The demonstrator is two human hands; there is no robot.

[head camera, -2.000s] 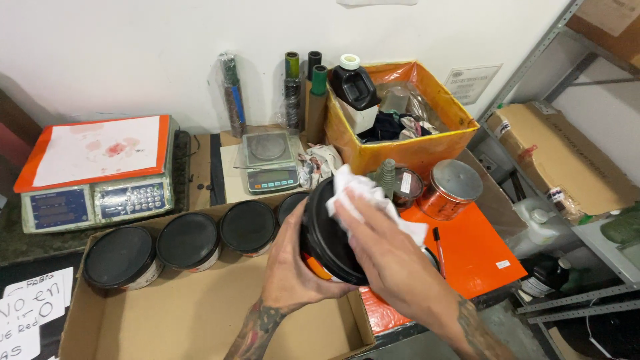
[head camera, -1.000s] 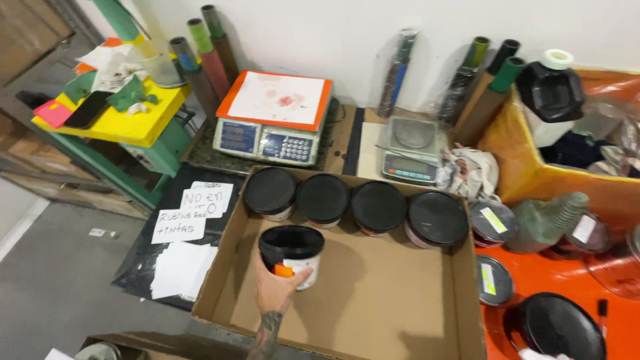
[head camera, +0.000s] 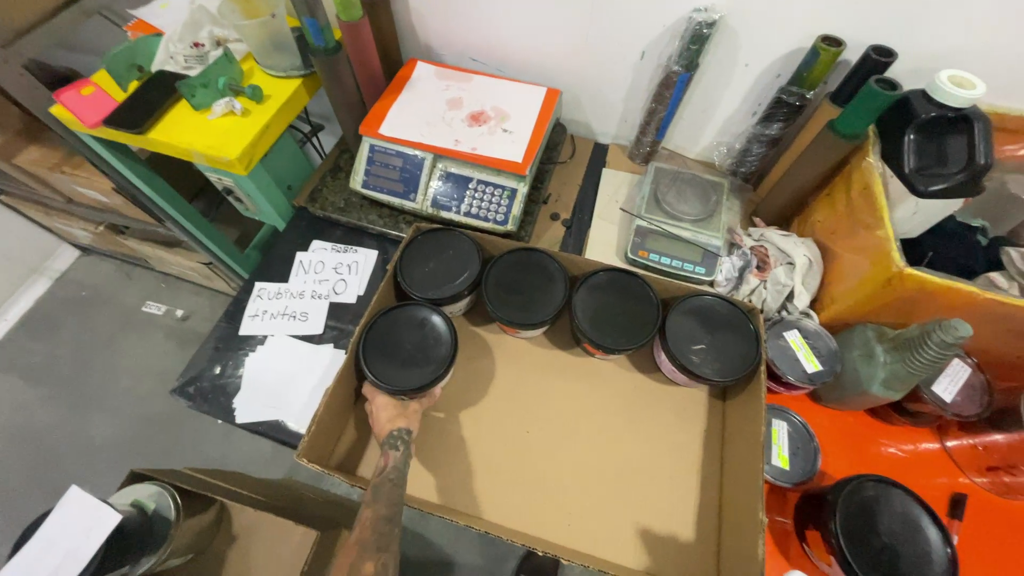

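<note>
My left hand (head camera: 398, 410) grips a black-lidded tub (head camera: 408, 349) from its near side, at the left end of an open cardboard box (head camera: 740, 448). Behind it, more tubs with black lids stand in a row along the box's far wall, from one at the left corner (head camera: 440, 266) to one at the right corner (head camera: 711, 339). The held tub is close against the leftmost of them. Its base is hidden by the lid and hand. My right hand is out of view.
Behind the box are a larger scale (head camera: 464, 144) and a small scale (head camera: 680, 216). Paper sheets (head camera: 284, 384) lie at left. At right, a green bottle (head camera: 888, 360) and another black-lidded tub (head camera: 892, 528) are on an orange surface. A second cardboard box (head camera: 256, 528) is lower left.
Two seconds ago both hands held a tub, with a white cloth on it. The left hand has since brought a tub into the box's left end. The right hand has left view.
</note>
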